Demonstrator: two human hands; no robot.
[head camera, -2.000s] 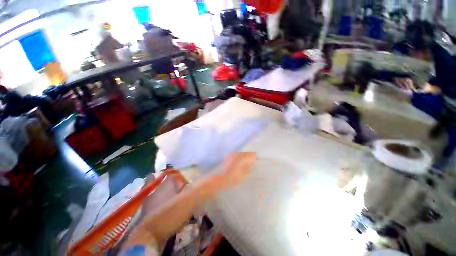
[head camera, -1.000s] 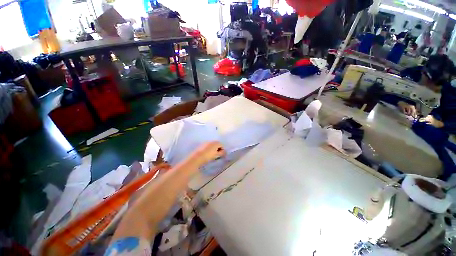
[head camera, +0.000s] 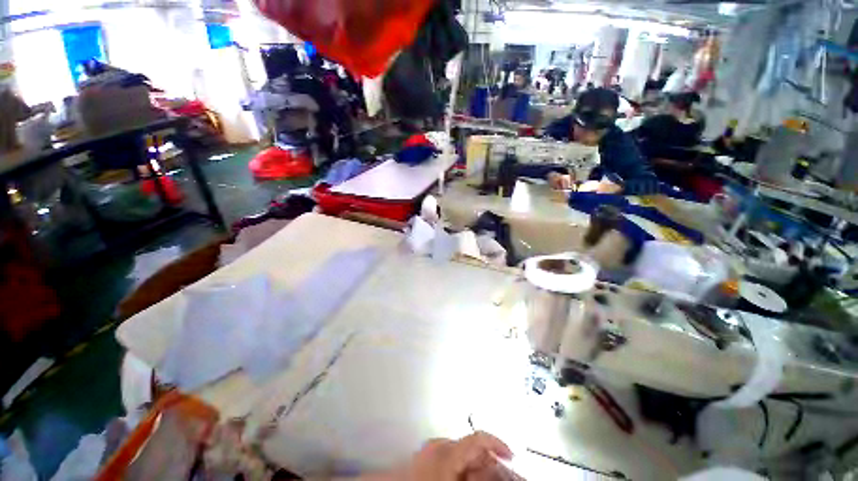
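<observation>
Pale blue-white cut fabric pieces (head camera: 221, 329) lie flat and overlapping on the cream side extension (head camera: 155, 315) and the left part of the worn white machine table (head camera: 395, 324). My left hand (head camera: 470, 456) is at the bottom edge, cut off and blurred, in front of the needle area; whether it holds anything cannot be told. My right hand is out of view. The off-white sewing machine arm (head camera: 659, 343) crosses the right side, with a white tape roll (head camera: 560, 272) above its head. Lamp glare washes out the table by the needle. Red-handled snips (head camera: 610, 406) lie under the arm.
An orange crate (head camera: 155, 437) with crumpled fabric stands at lower left. White scraps (head camera: 437, 240) lie at the table's back edge. A person in dark clothes (head camera: 621, 160) works at another machine behind. Red cloth (head camera: 362, 33) hangs overhead.
The view has swung right, showing more of the machine arm. My left hand has moved from over the fabric pieces to the table's front near the needle. The pieces stay on the table.
</observation>
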